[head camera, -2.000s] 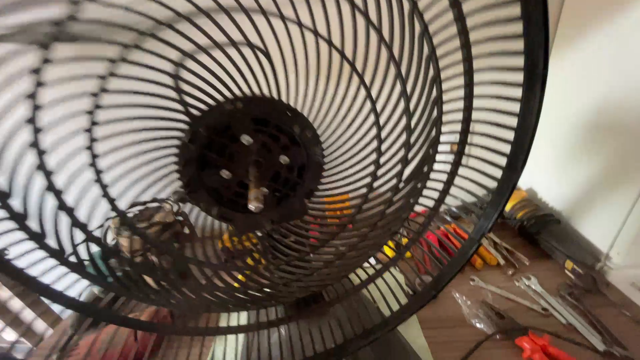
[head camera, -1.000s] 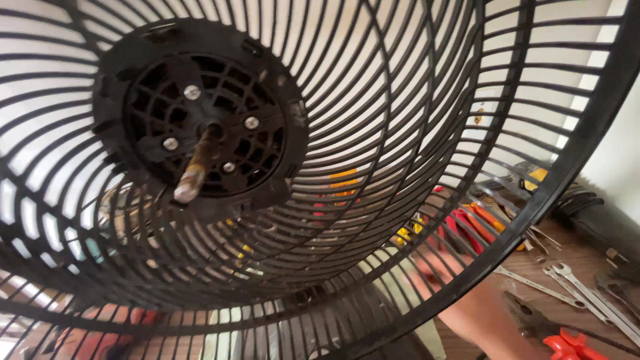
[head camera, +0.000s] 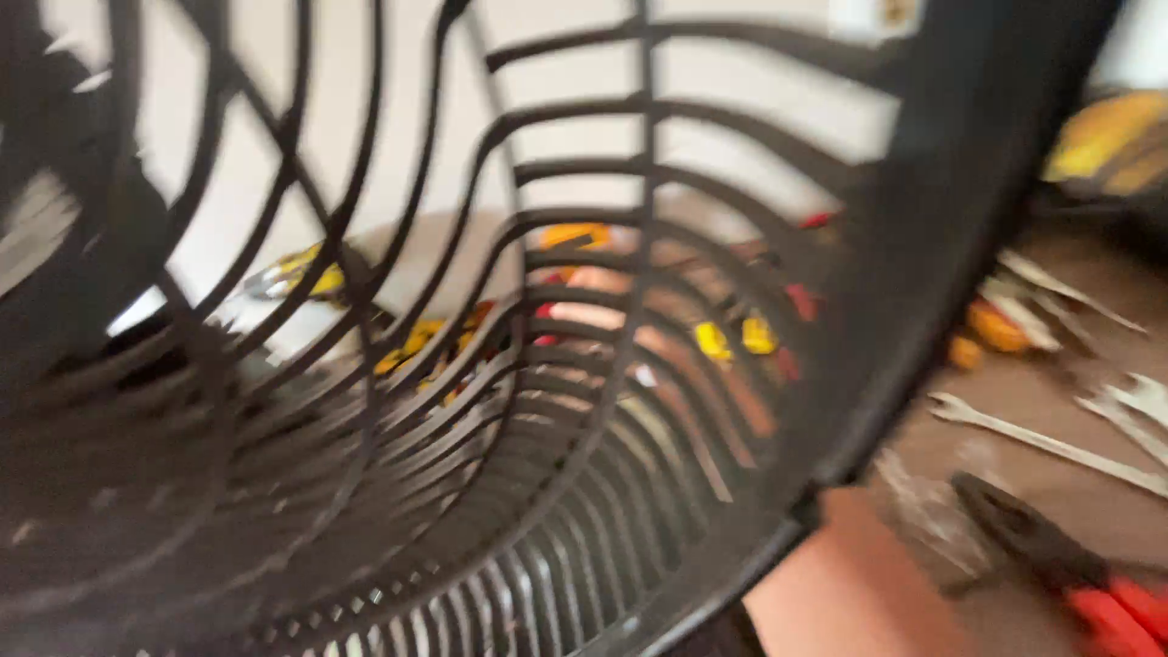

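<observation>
The black fan guard (head camera: 639, 383) fills most of the view, very close and blurred. Its dark round centre (head camera: 64, 192) lies at the left edge, with a blurred pale piece over it. My right forearm (head camera: 849, 584) comes up from the lower right and passes behind the guard's rim. Through the bars, my right hand (head camera: 593, 306) shows in part among red, orange and yellow-handled tools; whether it holds one of them is not visible. My left hand does not show.
On the brown table to the right lie an open-ended wrench (head camera: 1049, 443), more wrenches (head camera: 1131, 411), orange-handled tools (head camera: 999, 324) and red-handled pliers (head camera: 1118, 611). A yellow and black object (head camera: 1113, 146) is at the upper right. A pale wall stands behind.
The right arm, not plainly seen two seconds ago, has reached farther in behind the guard. The guard now appears much closer, and its centre has shifted to the left edge.
</observation>
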